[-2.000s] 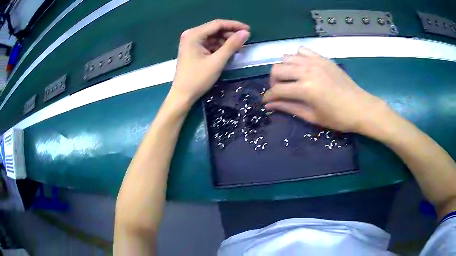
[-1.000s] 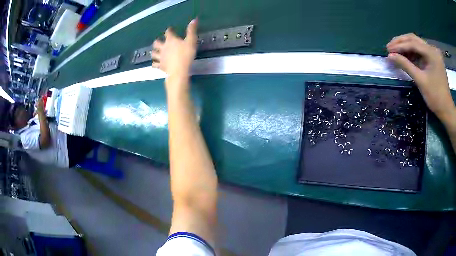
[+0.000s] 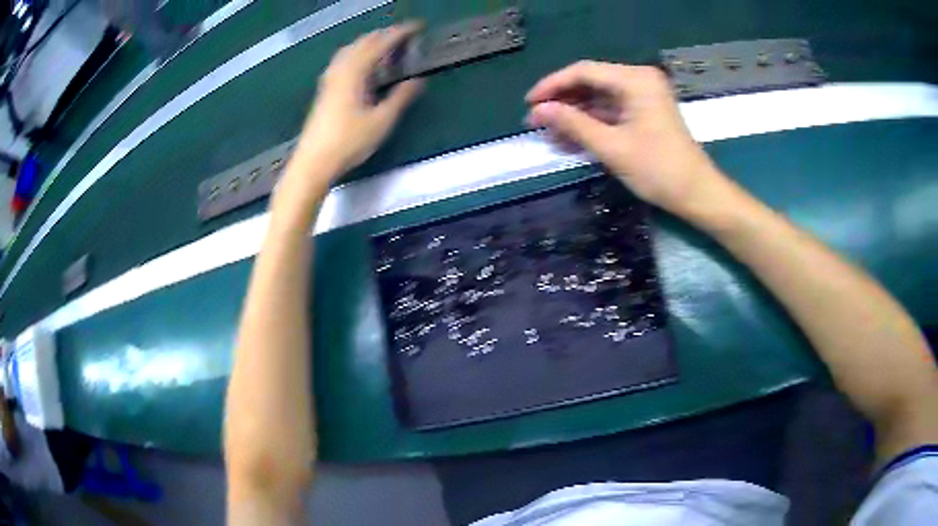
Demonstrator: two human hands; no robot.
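My left hand (image 3: 345,108) is over the green belt, its thumb and fingers around the left end of a flat grey bar (image 3: 468,44) with a row of round studs. My right hand (image 3: 627,123) is over the white strip, thumb and fingertips close together; whether a ring is between them cannot be told. A black tray (image 3: 535,385) lies below my hands, with many tiny shiny rings (image 3: 478,339) scattered in it.
Other grey bars lie on the belt, one at the upper right (image 3: 741,68) and one left of my left wrist (image 3: 239,185). A white strip (image 3: 432,177) runs between belt and bench edge. A white stack (image 3: 36,378) stands at far left.
The view has swung back right, so the tray appears nearer the middle. My left hand has come closer to my right hand and now has a bar between its fingers.
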